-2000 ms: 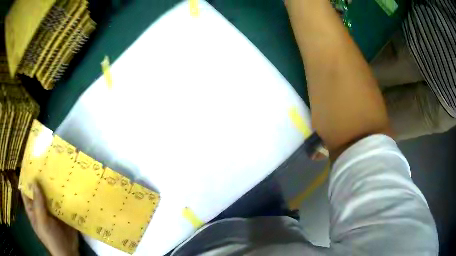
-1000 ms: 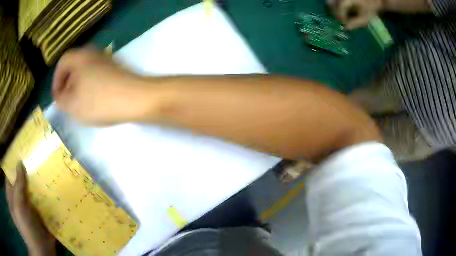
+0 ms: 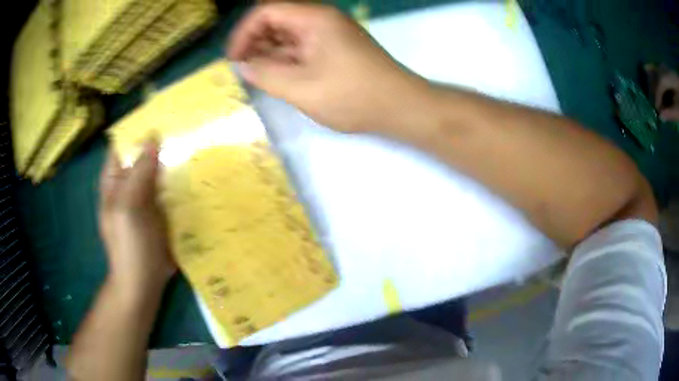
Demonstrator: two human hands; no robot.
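Observation:
A yellow PCB panel (image 3: 231,216) is held tilted over the left part of the white foam pad (image 3: 417,216). My left hand (image 3: 138,208) grips the panel by its left edge, thumb on top. My right hand (image 3: 320,63) is just above the panel's upper right corner, fingers curled together. The right hand is blurred, and I cannot tell whether a small component is between its fingers or whether it touches the panel.
Stacked yellow panels (image 3: 126,37) stand at the far left on the green mat (image 3: 52,253). A black ribbed rack (image 3: 18,290) runs along the left rim. A small green circuit board (image 3: 634,111) lies at the right beside another person's hand (image 3: 665,93).
The view has swung left. My right arm has come across the pad, and its hand is now at the panel's top corner. My left hand still holds the panel, now turned more upright in view.

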